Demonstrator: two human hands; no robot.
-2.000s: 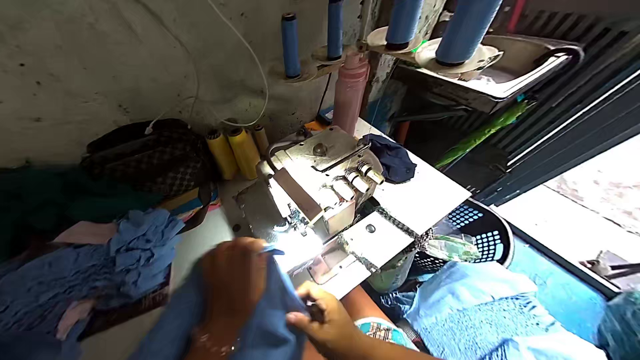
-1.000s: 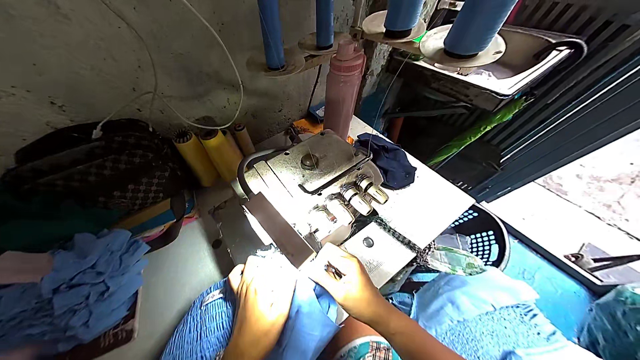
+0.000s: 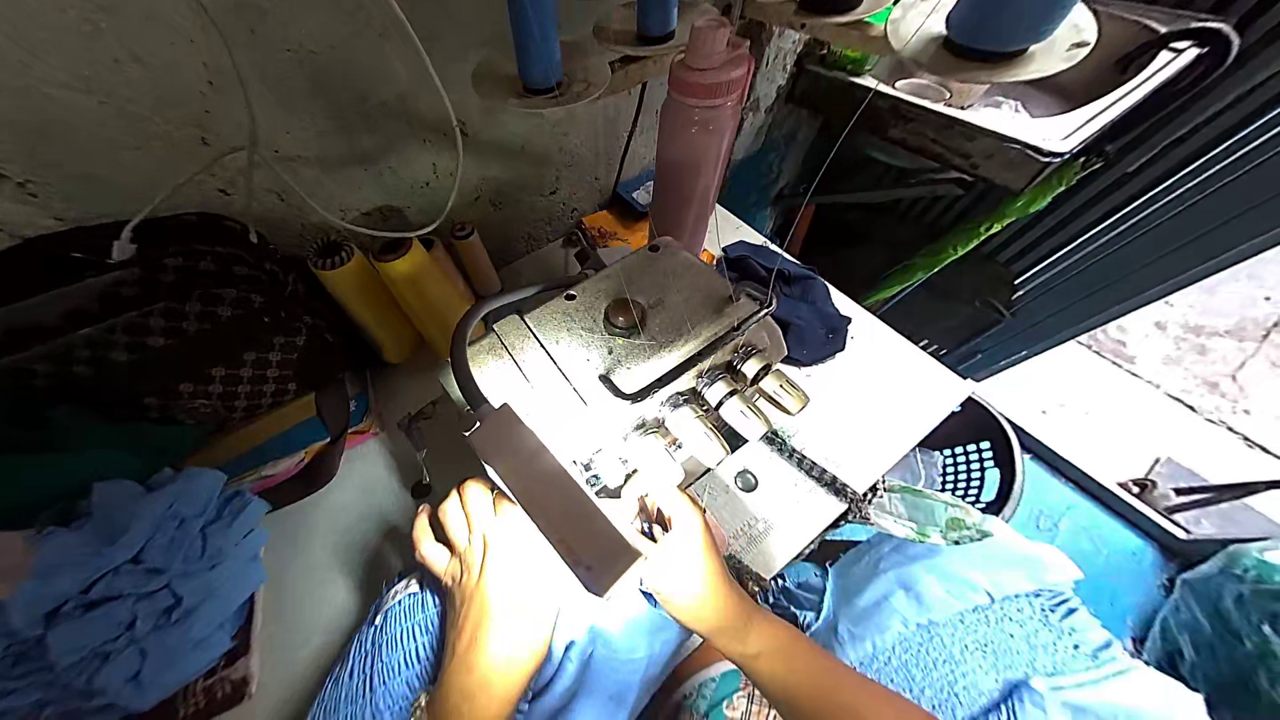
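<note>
An overlock sewing machine (image 3: 620,320) stands on the white table, its lamp (image 3: 550,500) lighting the needle area. My left hand (image 3: 490,570) rests on light blue smocked fabric (image 3: 600,640) at the left of the lamp, fingers bent. Right of the lamp, close to the machine's front, my right hand (image 3: 680,560) has its fingers curled around a small dark metal tool (image 3: 652,520), perhaps thread snips. Glare hides the needle and the fabric edge there.
Blue ruffled fabric (image 3: 140,570) lies at the left, beside a dark patterned bag (image 3: 220,340). Yellow thread cones (image 3: 425,290) and a pink bottle (image 3: 695,140) stand behind the machine. More blue smocked fabric (image 3: 970,610) and a black basket (image 3: 975,450) are at the right.
Both hands have come up against the lamp and the machine's front. Two seconds ago the left hand lay flatter over the fabric. The view has moved closer to the machine.
</note>
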